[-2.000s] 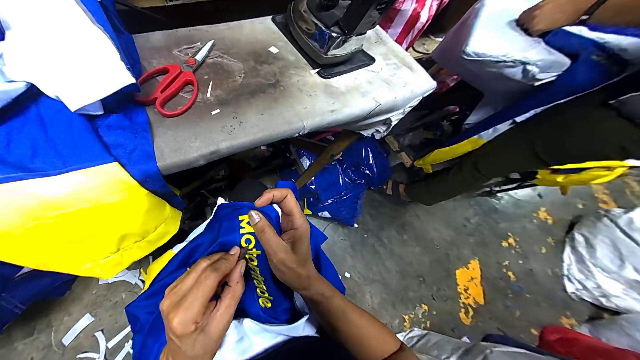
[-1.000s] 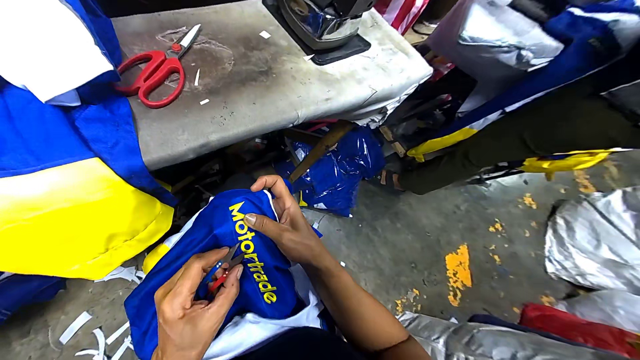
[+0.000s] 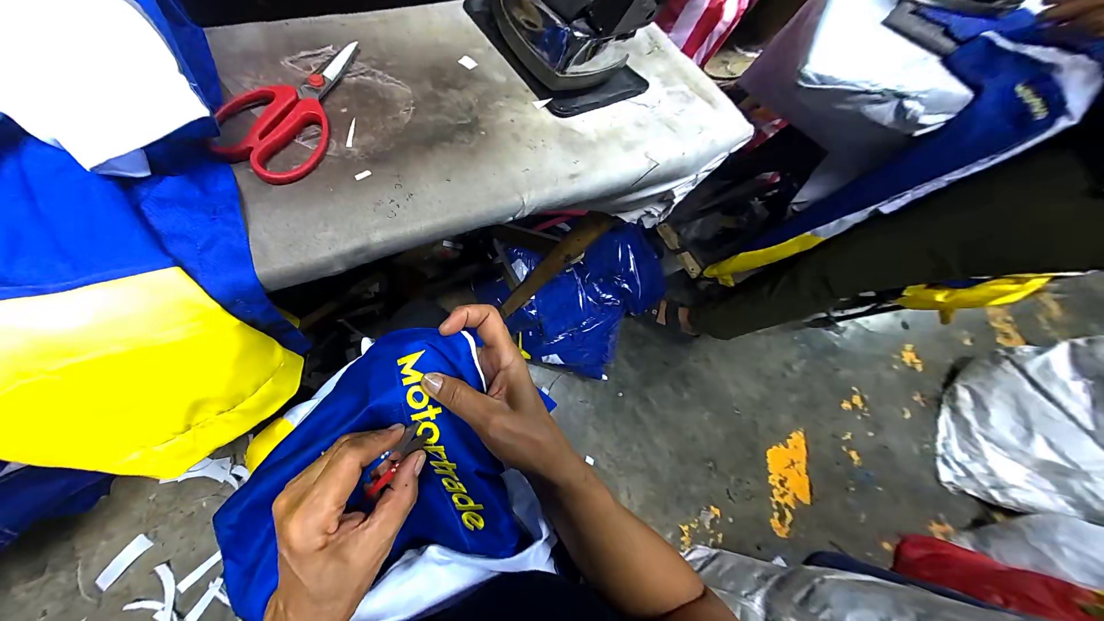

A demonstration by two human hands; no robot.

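Observation:
A blue cloth garment (image 3: pixel 345 431) with yellow embroidered lettering and white parts lies over my lap. My left hand (image 3: pixel 345 509) holds a small pair of thread snips (image 3: pixel 388 470) with red on the handle, its metal tips at the lettering. Pinching the garment's upper right edge is my right hand (image 3: pixel 500 397), thumb on top near the first letters and fingers partly behind the cloth. On the padded pressing table beyond lie red-handled scissors (image 3: pixel 289 116), blades parted a little.
An iron (image 3: pixel 561 39) rests on a dark pad at the table's back. Blue, yellow and white cloth (image 3: pixel 129 362) hangs at left. Plastic-wrapped blue bundles (image 3: pixel 578 302) sit under the table. A person's trouser leg (image 3: pixel 906 250) is at right, silvery covers (image 3: pixel 1026 431) lower right, paper strips (image 3: pixel 125 561) lower left.
The snips, not discernible two seconds ago, show between my left fingers in the last two frames. My right hand still grips the cloth edge. The view has shifted slightly.

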